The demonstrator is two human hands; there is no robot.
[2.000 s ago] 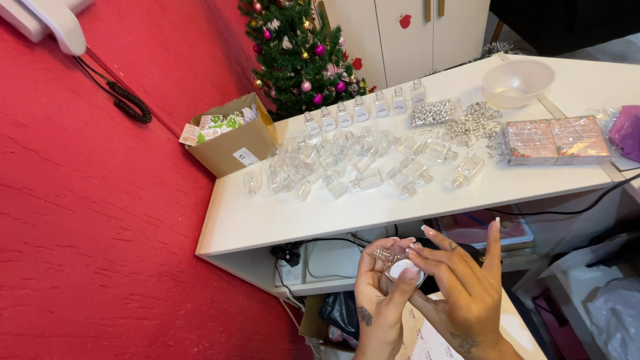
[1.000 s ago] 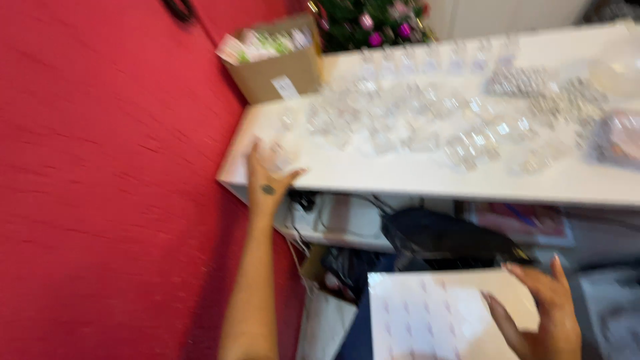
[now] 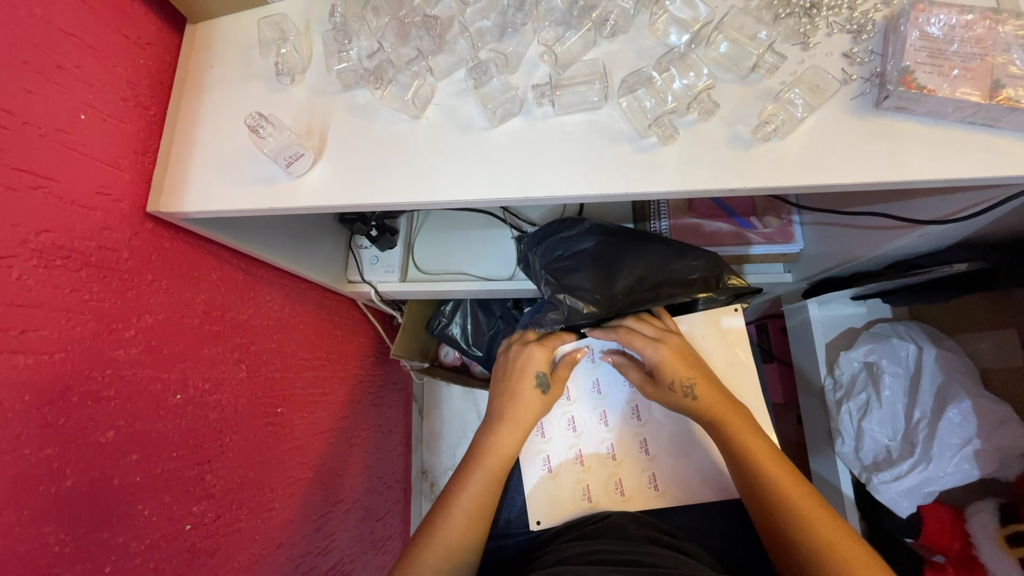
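A sheet of round printed stickers (image 3: 632, 448) lies across my lap, with several stickers in rows. My left hand (image 3: 532, 376) rests at its upper left edge, thumb and fingertips near a sticker in the top row. From the other side my right hand (image 3: 660, 360) reaches to that same sticker, its thumb and fingers on the sheet; whether either hand grips it cannot be told. One small clear plastic bottle with a round sticker (image 3: 280, 144) lies on its side at the left of the white table (image 3: 480, 172). Several clear bottles without caps (image 3: 576, 86) lie behind it.
A black plastic bag (image 3: 624, 264) hangs at the shelf under the tabletop, just beyond the sheet. On the shelf are a white power device (image 3: 376, 262), cables and a spiral notebook (image 3: 728, 224). Silver caps (image 3: 840, 28) and wrapped packs (image 3: 952, 64) are at the back right. A white plastic bag (image 3: 920, 416) sits right.
My left hand has come from the table's left end to the sheet. My right hand has moved inward over it. The view is now closer and lower.
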